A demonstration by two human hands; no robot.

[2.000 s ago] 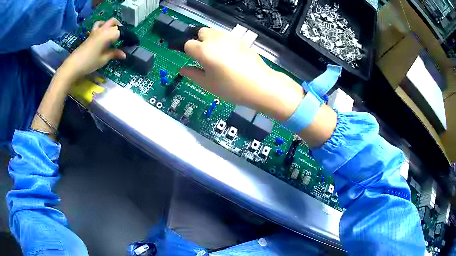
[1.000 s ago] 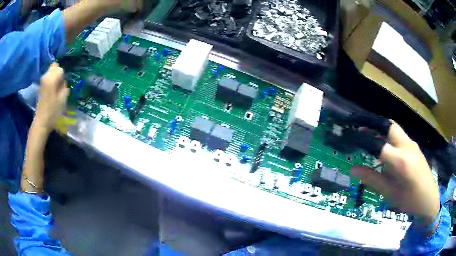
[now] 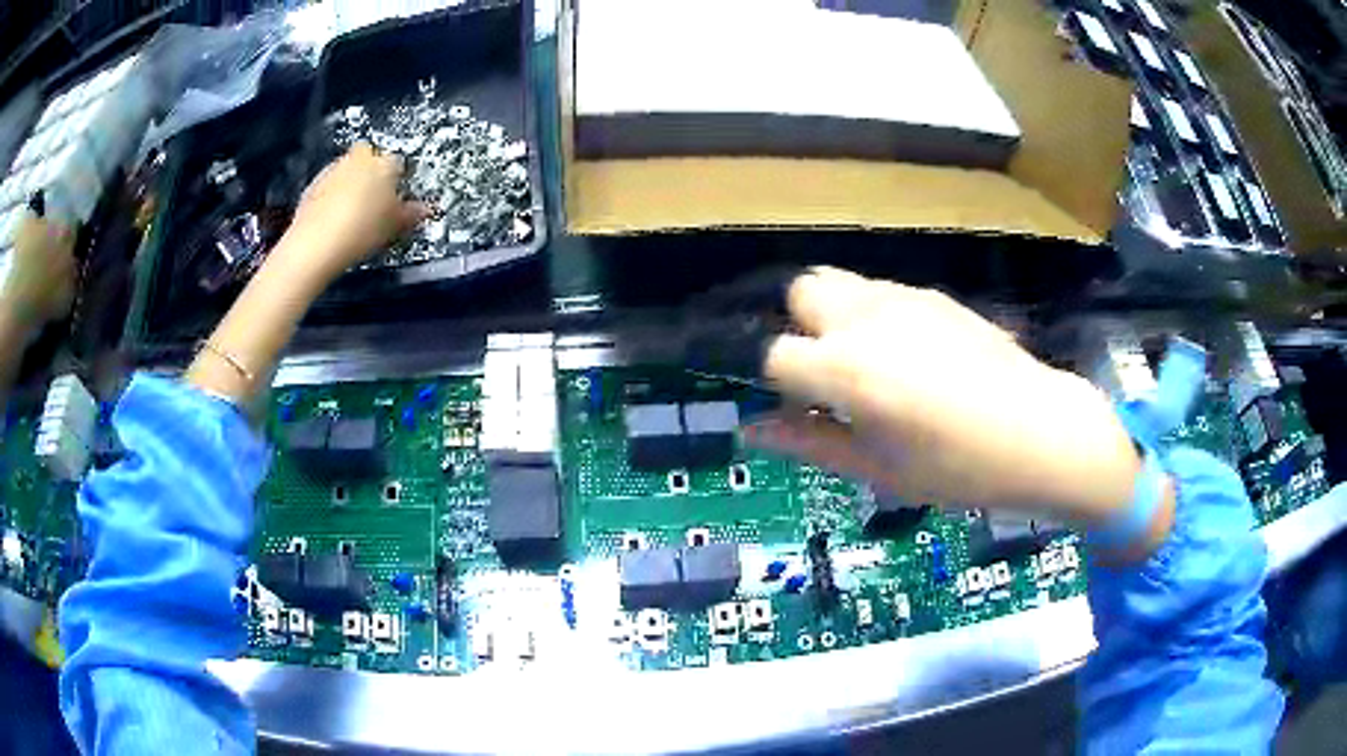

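My left hand (image 3: pixel 352 210) reaches into the bin of loose silver metal clips (image 3: pixel 458 170). Its fingertips are among the clips, and what they hold cannot be told. My right hand (image 3: pixel 901 377), with a light blue wrist strap, is over the far part of the green circuit board (image 3: pixel 650 510). It is blurred; dark shapes at its fingertips may be finger cots or a part. Dark grey relays (image 3: pixel 680 573) sit in pairs on the board. A tall white block (image 3: pixel 517 396) stands at the board's far edge with a larger dark relay (image 3: pixel 523 507) against it.
An open carton (image 3: pixel 827 200) with a white slab (image 3: pixel 783 67) lies beyond the board. A bin of dark parts (image 3: pixel 222 244) is left of the clips. Another hand (image 3: pixel 42 266) shows at the far left. A metal rail (image 3: pixel 665 702) runs along the near edge.
The view has turned right, towards the carton. My left hand has gone from the board's left end into the clip bin. My right hand is now over the board's far edge.
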